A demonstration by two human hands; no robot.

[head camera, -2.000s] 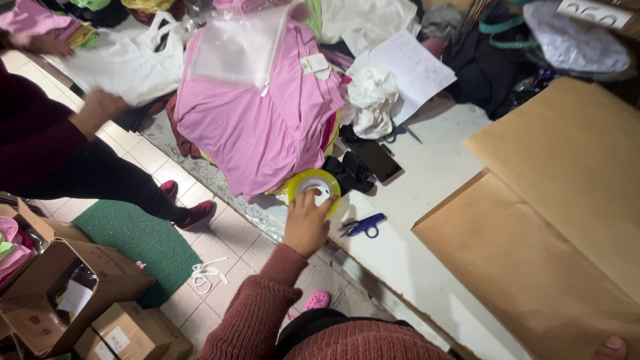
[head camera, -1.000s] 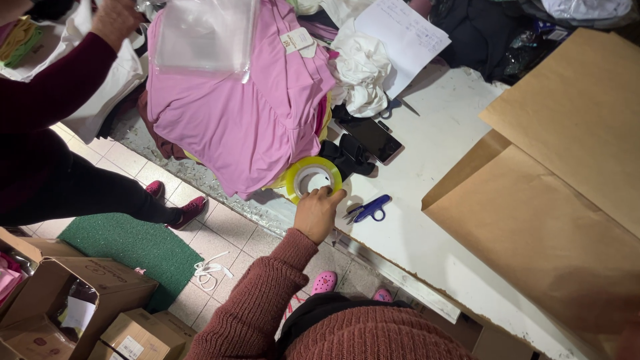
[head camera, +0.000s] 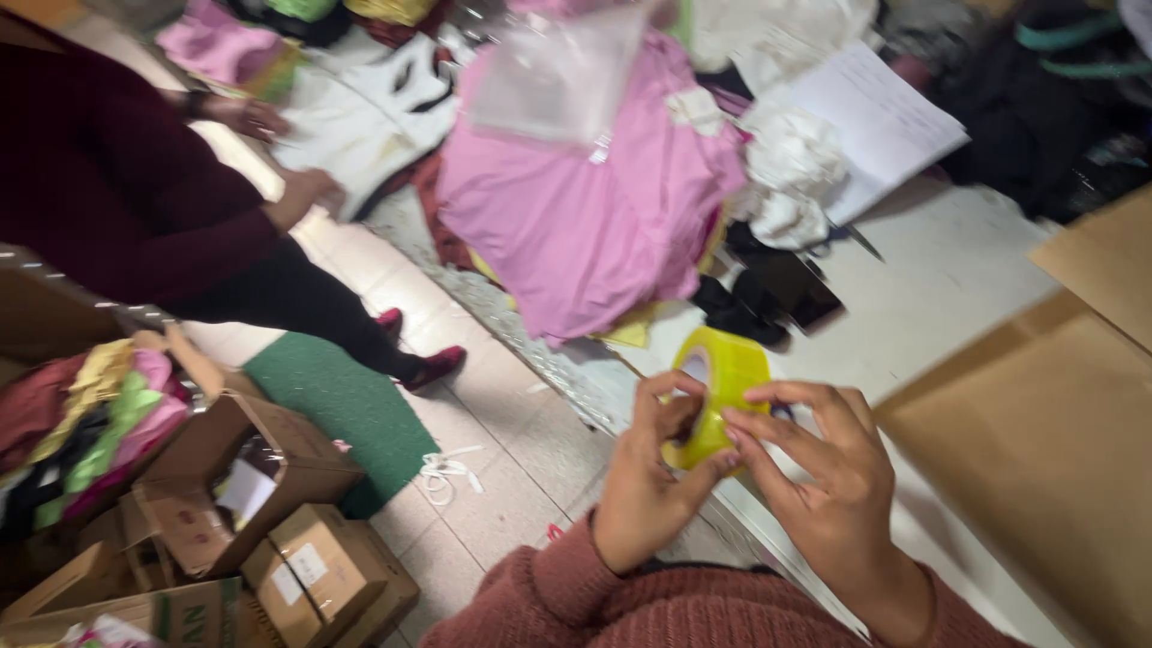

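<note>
A roll of yellow packing tape [head camera: 740,382] is held up over the table's front edge. My left hand [head camera: 661,459] grips it, with fingers in the core and the thumb below. The fingertips of my right hand [head camera: 823,450] touch the outer face of the roll on its right side. Just behind the right fingers, a bit of blue-handled thread snips [head camera: 781,410] shows, mostly hidden. Beyond the roll, a dark phone [head camera: 792,286] rests by black fabric pieces. A pile of pink garments [head camera: 585,198] with clear plastic bags [head camera: 553,85] on top is farther back.
An open cardboard box [head camera: 1026,450] stands on the white table [head camera: 945,261] at right. Written paper [head camera: 886,126] and crumpled white cloth [head camera: 792,171] are at the back. At left, a co-worker's hands [head camera: 310,193] are near white fabric [head camera: 360,117]. Cartons [head camera: 315,562] stand on the floor.
The tape roll, earlier on the table under one hand, is now lifted and tilted upright. Both my hands are now on it. The co-worker's two hands are now beside the white fabric.
</note>
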